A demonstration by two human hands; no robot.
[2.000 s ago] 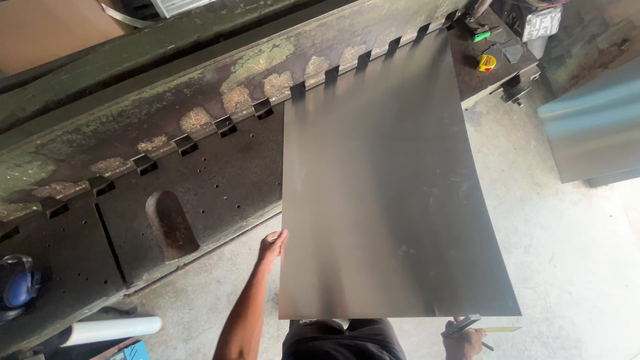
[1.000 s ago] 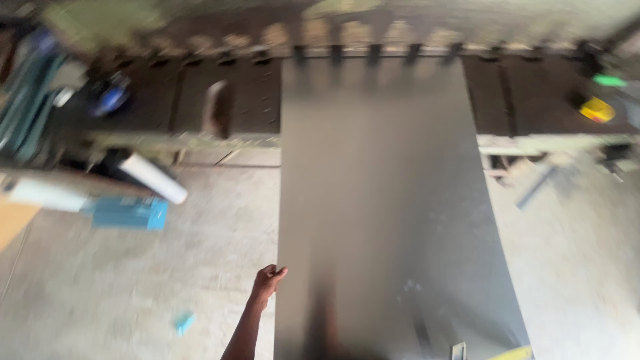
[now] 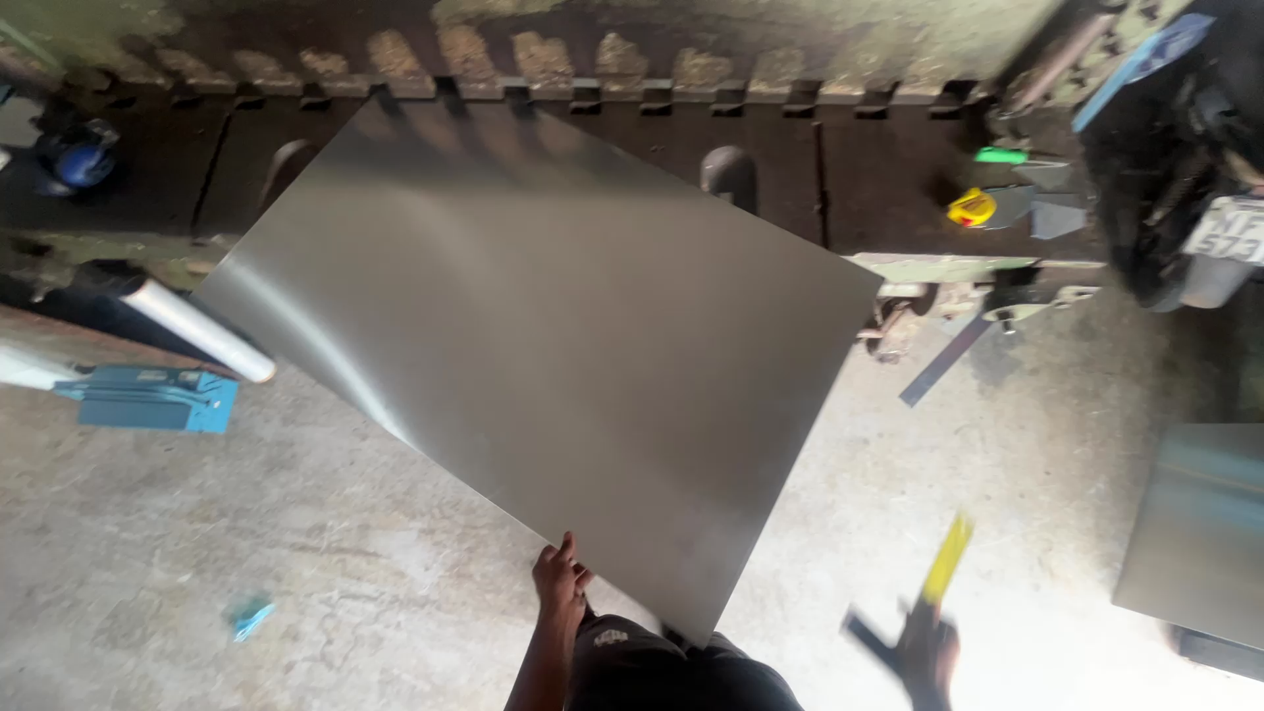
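A large grey metal sheet (image 3: 573, 316) lies slantwise, its far part on the dark bed of a shearing machine (image 3: 770, 168) and its near corner by my waist. My left hand (image 3: 561, 583) grips the sheet's near left edge between thumb and fingers. Away from the sheet, at the lower right, my right hand (image 3: 926, 657) is closed on a blurred tool with a yellow blade-like strip (image 3: 948, 558) and a dark arm (image 3: 871, 640); its exact kind cannot be told.
A yellow tape measure (image 3: 972, 207), a green-handled object (image 3: 1001, 155) and metal scraps (image 3: 1057, 215) lie on the bed's right. A white roll (image 3: 202, 331) and blue metal piece (image 3: 156, 399) are at left. Another sheet (image 3: 1200, 523) stands out at right.
The sheet has turned from square against the machine to a slant, its near end swinging with my left hand on its edge. My right hand with the yellow tool now shows out to the right.
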